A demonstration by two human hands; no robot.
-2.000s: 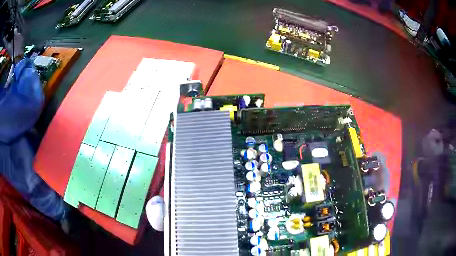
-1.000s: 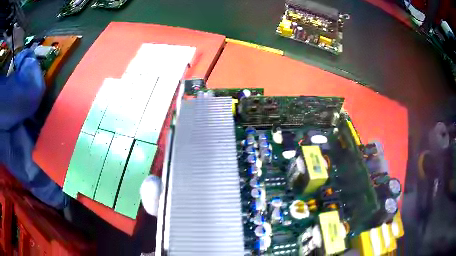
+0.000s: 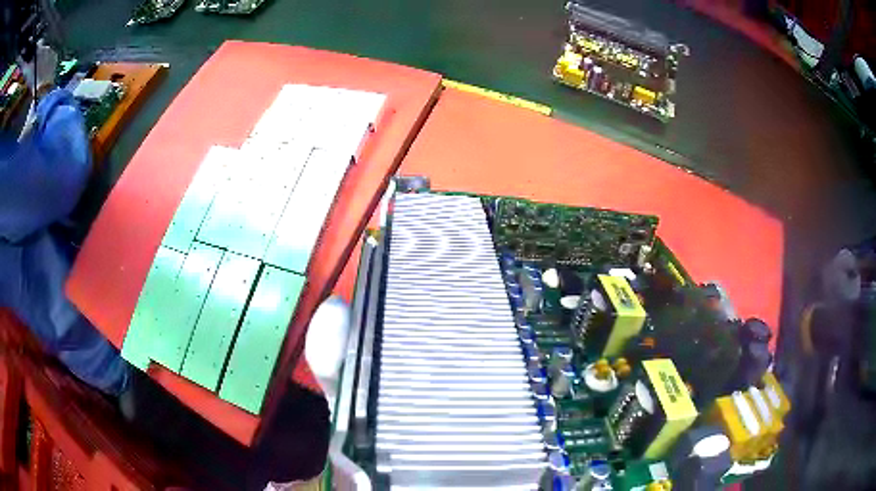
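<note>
A large green circuit board assembly [image 3: 576, 331] is close in front of me, its component side up, with yellow transformers and round capacitors. A silver ribbed heatsink [image 3: 456, 345] runs along its left part, with a grey metal bracket [image 3: 363, 336] at the left edge. My left hand [image 3: 328, 340], in a white glove, holds the board at this edge; only part of it shows. The board is tilted and its near end is cut off by the picture's bottom. My right hand is not visible.
An orange-red mat [image 3: 576, 168] lies behind and under the board. On the left mat [image 3: 144, 173] lie pale green flat plates [image 3: 264, 331]. Other boards [image 3: 620, 72] lie on the dark-green conveyor [image 3: 384, 34]. A person's blue sleeve [image 3: 48, 192] is at left, red crates [image 3: 58, 412] below.
The board has shifted right and tilted, with its left edge and bracket showing more. My left hand has moved right with it. The board on the conveyor appears farther right.
</note>
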